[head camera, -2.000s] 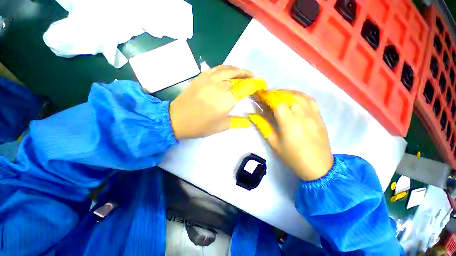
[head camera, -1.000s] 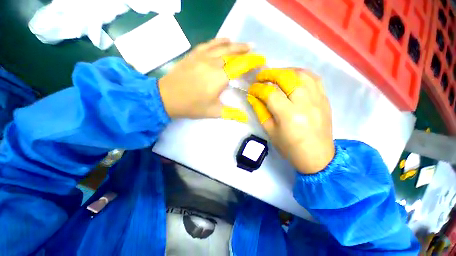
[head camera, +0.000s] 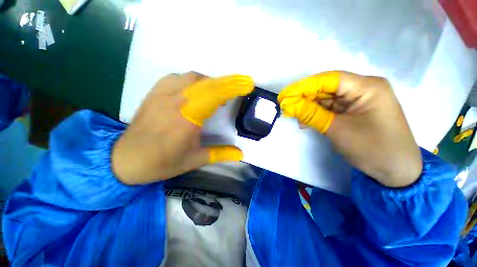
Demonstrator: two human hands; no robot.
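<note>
A black watch case (head camera: 258,113) with a dark face and a bright white patch lies on the white mat (head camera: 219,44), between my hands. My left hand (head camera: 167,125), with yellow finger cots, is at its left. The fingers and thumb are apart, with the index fingertip at the case's upper left edge. My right hand (head camera: 361,117), also in yellow cots, is at its right. Its thumb and index fingertips are pinched together beside the case's right edge. No object shows clearly between them; a tiny or clear piece there cannot be ruled out.
Small white strips (head camera: 44,31) lie on the green bench top (head camera: 86,68) at upper left. A corner of a red tray (head camera: 463,18) shows at upper right. Small yellow rings (head camera: 463,135) lie at the right edge. A greyish translucent area covers the mat's far part.
Both hands have moved from above the mat down to either side of the watch case and spread apart. The view has shifted; the white cloth and card have left it, and less tray shows.
</note>
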